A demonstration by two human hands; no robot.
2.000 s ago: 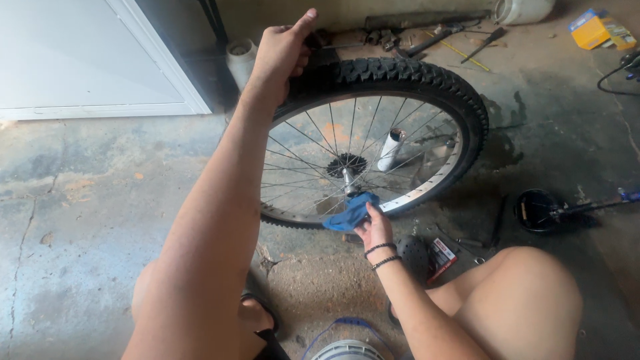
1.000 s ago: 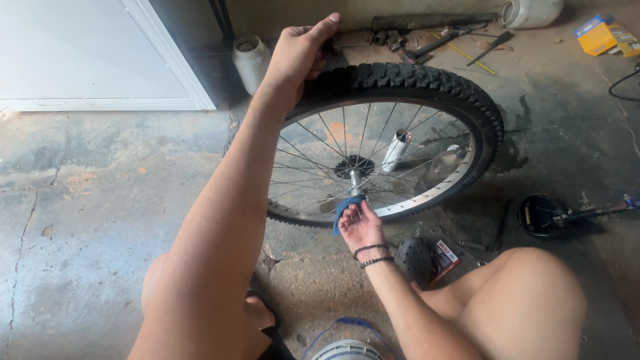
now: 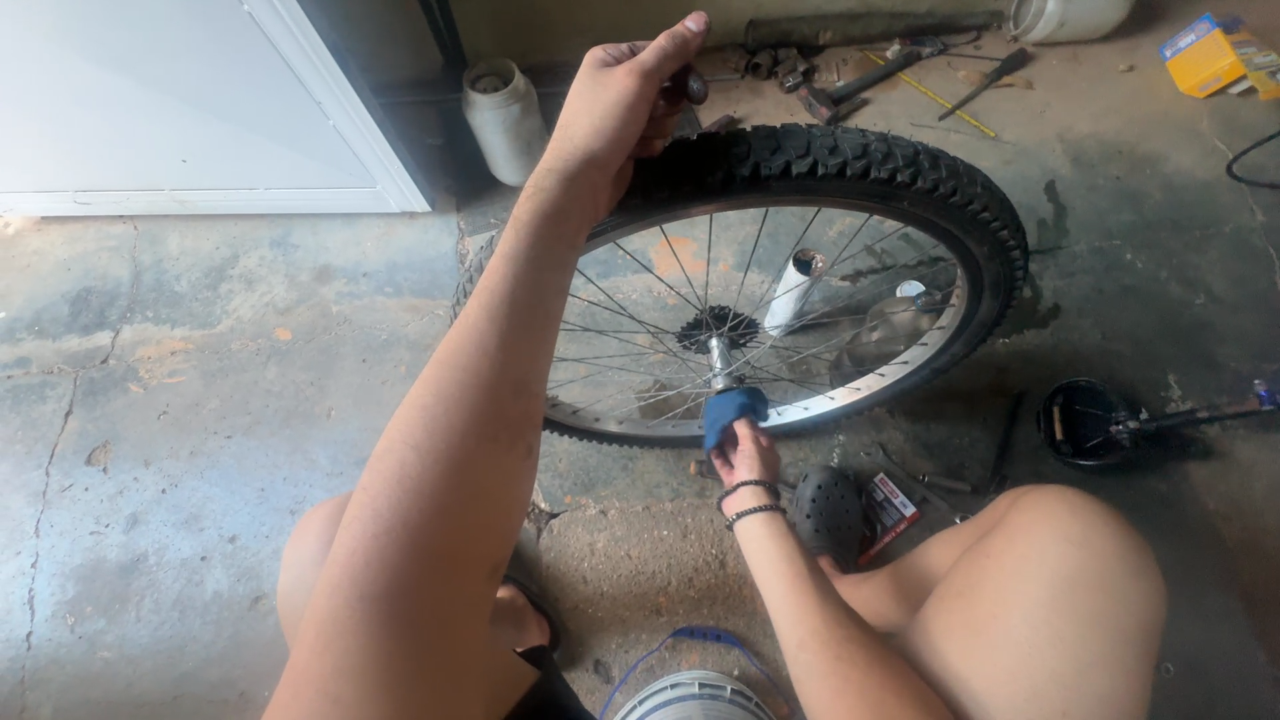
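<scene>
A bicycle wheel with a black knobby tire (image 3: 880, 165) stands tilted in front of me, its rear cogs (image 3: 718, 328) on the far side of the silver hub (image 3: 721, 365). My left hand (image 3: 635, 100) is curled at the tire's upper edge, thumb pointing up and right. A dark rounded end shows by its fingers; I cannot tell what it is. At the near end of the hub, my right hand (image 3: 745, 450) holds a bunched blue cloth (image 3: 733, 412), which hides the axle end. Two beaded bracelets circle the right wrist.
A hammer (image 3: 850, 90), yellow folding rule (image 3: 945, 100) and white jug (image 3: 505, 120) lie or stand beyond the wheel. A white tube (image 3: 793, 292) shows through the spokes. To the right are wrenches (image 3: 925, 478) and a black round container (image 3: 1078, 422). A bucket (image 3: 695, 700) is between my legs.
The blue cloth, spread wider below the hub two seconds ago, is now bunched at the hub's near end as my right hand has shifted. My left hand stays at the tire's upper edge.
</scene>
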